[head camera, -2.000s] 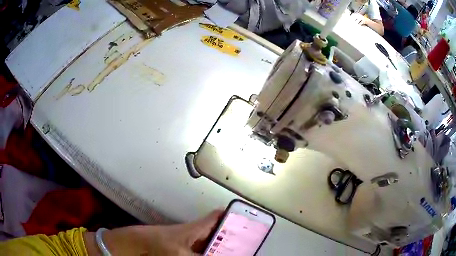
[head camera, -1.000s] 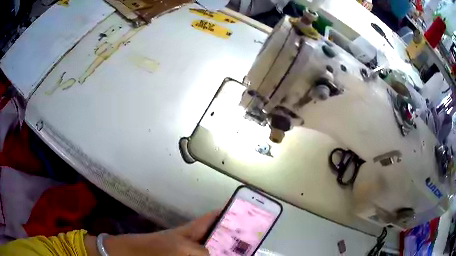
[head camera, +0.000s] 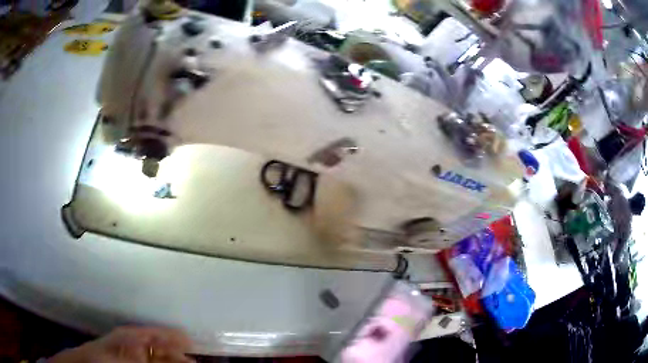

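A smartphone [head camera: 387,322] with a pink screen is at the bottom edge, blurred and partly cut off, over the front of the table. My left hand [head camera: 124,346] is low at the left, blurred and cut off by the bottom edge, apart from the phone; its fingers are unclear. My right hand is not in view, and whatever supports the phone is hidden. The cream sewing machine [head camera: 256,106] with blue JACK lettering stands above its bed [head camera: 192,234]. The needle area is brightly lit. Black-handled snips [head camera: 290,186] lie on the bed.
The white table [head camera: 42,213] curves around the bed. Yellow stickers [head camera: 85,47] are at the upper left. A small dark piece [head camera: 330,298] lies before the bed. A blue and purple plastic packet [head camera: 497,280] is right of the machine. Cluttered items fill the upper right.
The view has swung right, so the machine appears farther left. The phone has moved right, away from my left hand, which held it before. The packet at the right shows more fully.
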